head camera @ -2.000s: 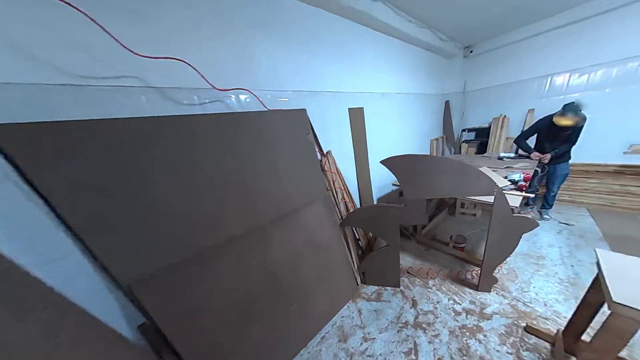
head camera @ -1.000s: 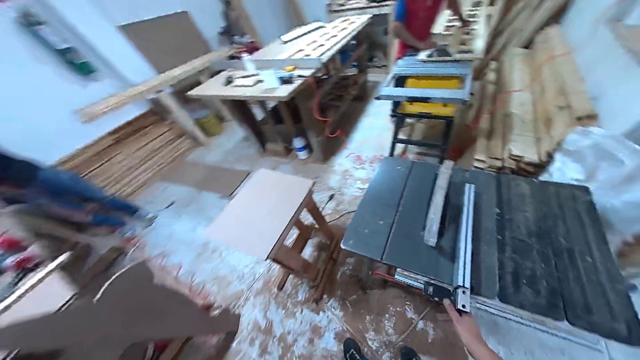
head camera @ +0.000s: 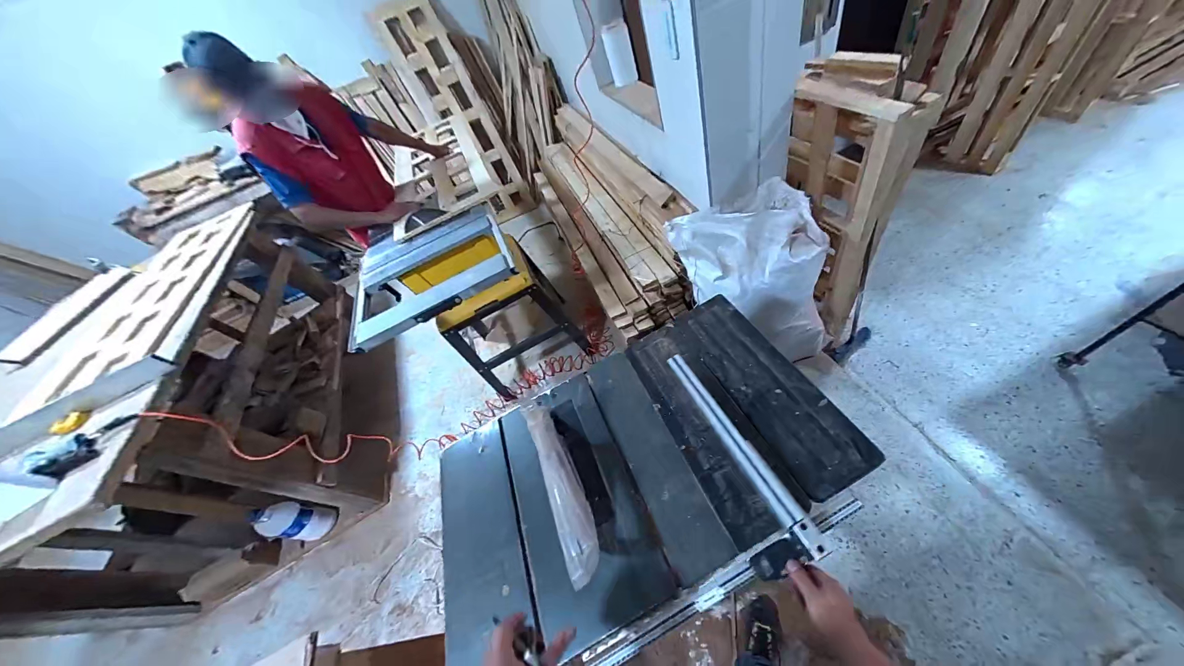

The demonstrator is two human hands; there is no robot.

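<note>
Below me stands a table saw with a dark metal top [head camera: 638, 444]. A long aluminium rip fence [head camera: 740, 444] lies across it on the right, and my right hand [head camera: 826, 606] grips the black clamp handle [head camera: 780, 558] at the fence's near end. My left hand [head camera: 527, 640] is at the near left corner of the top, its fingers around a small dark object [head camera: 525, 638] that I cannot identify. A long piece wrapped in clear plastic [head camera: 566, 504] lies on the top over the blade area.
A co-worker [head camera: 314, 148] stands at a yellow table saw [head camera: 462, 277]. Left is a wooden workbench [head camera: 102, 462]; a red coiled air hose [head camera: 481, 412] crosses the floor. A white sack [head camera: 758, 259], stacked boards [head camera: 610, 222] and a wooden crate [head camera: 851, 166] stand beyond.
The view has swung far to the right. My left hand has come into view over the saw's near corner. My right hand is at the near end of the fence, as one second ago.
</note>
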